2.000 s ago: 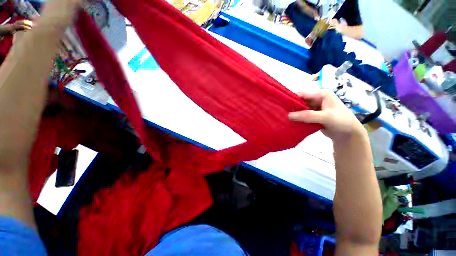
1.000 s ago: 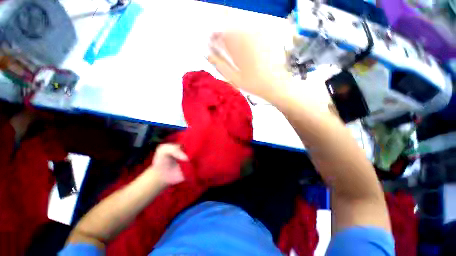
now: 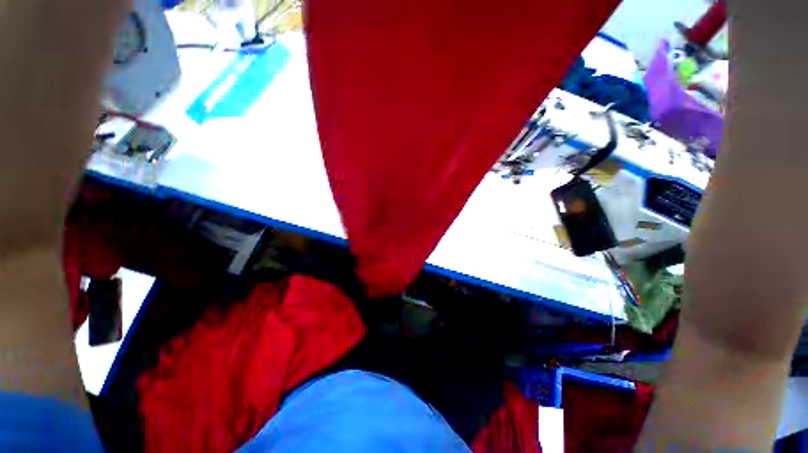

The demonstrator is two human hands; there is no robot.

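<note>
A red garment piece [image 3: 425,115] hangs in front of me, wide at the top edge of the picture and narrowing to a point near the table's front edge. Both my forearms are raised at the left and right sides of the picture. My hands are beyond the top edge, so their grip is hidden. A loose red garment heap [image 3: 257,354] lies below, beside my lap.
A white, blue-edged table [image 3: 257,168] holds a light-blue strip [image 3: 241,81]. A sewing machine head [image 3: 638,168], a black phone-like device [image 3: 583,217] and a green cloth [image 3: 654,299] are at right. A purple container [image 3: 678,97] stands behind. A dark phone [image 3: 104,310] lies lower left.
The red piece was bunched low at the table edge and is now raised and spread. Both forearms have lifted, and both hands have left the picture at the top.
</note>
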